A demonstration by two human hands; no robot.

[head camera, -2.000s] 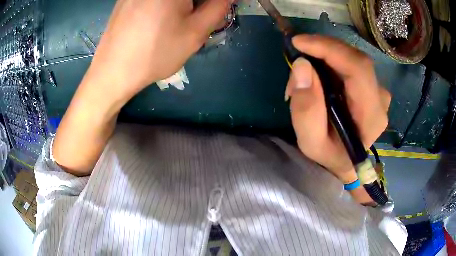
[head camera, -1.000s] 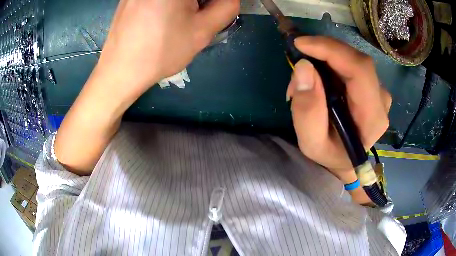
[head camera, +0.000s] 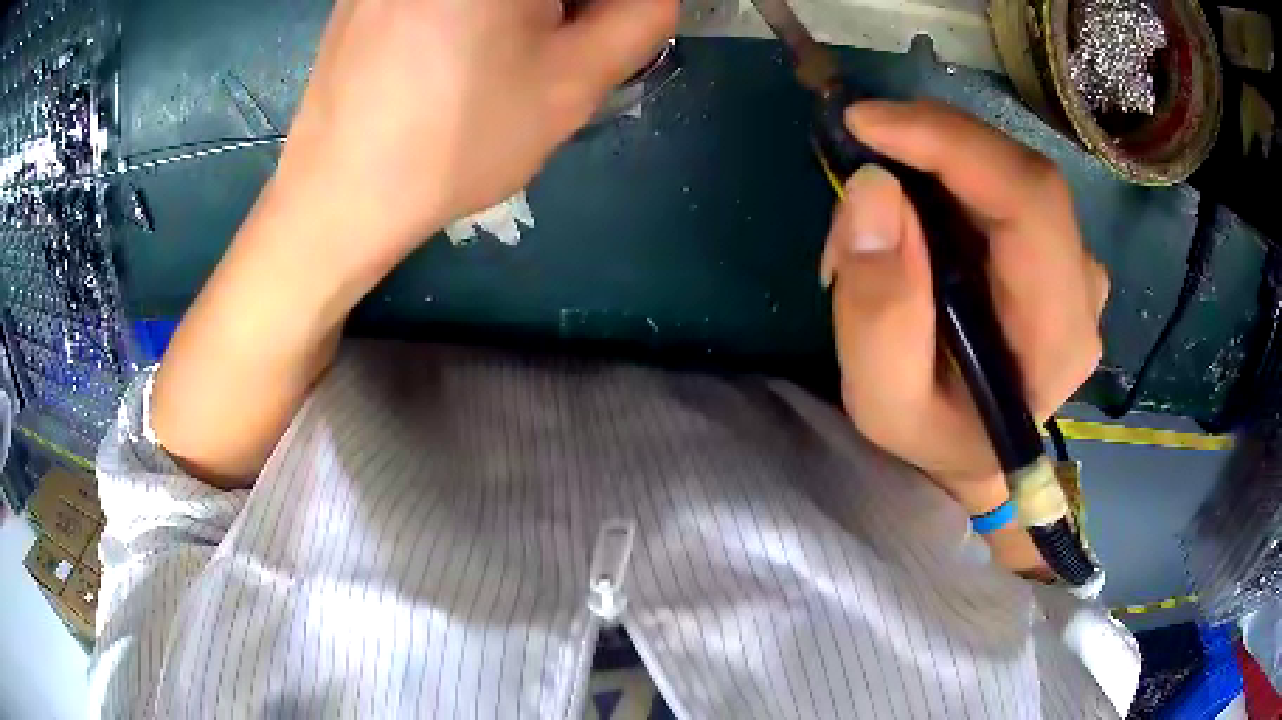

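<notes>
My right hand [head camera: 970, 281] is closed around the black handle of a soldering iron [head camera: 973, 338], with a pale tape band near its lower end. Its brownish tip points up and left and leaves the top edge of the picture. My left hand [head camera: 443, 113] is at the upper left, over the bench. Its fingertips are cut off by the top edge, so I cannot tell what they hold. A shiny curved object [head camera: 640, 87] shows partly beside the left fingers. A pale strip [head camera: 900, 26] lies along the top of the bench.
A brownish ring holder [head camera: 1040, 71] with silvery crumpled mass [head camera: 1118, 56] stands upper right. A ragged pale tape piece [head camera: 495, 221] lies by my left wrist on the dark green mat [head camera: 675, 239]. Clear sheets with small dark parts [head camera: 56, 211] are at left. Cartons [head camera: 63, 549] sit below.
My right hand and the iron have shifted slightly right. My left hand has moved slightly, its fingertips still at the top edge.
</notes>
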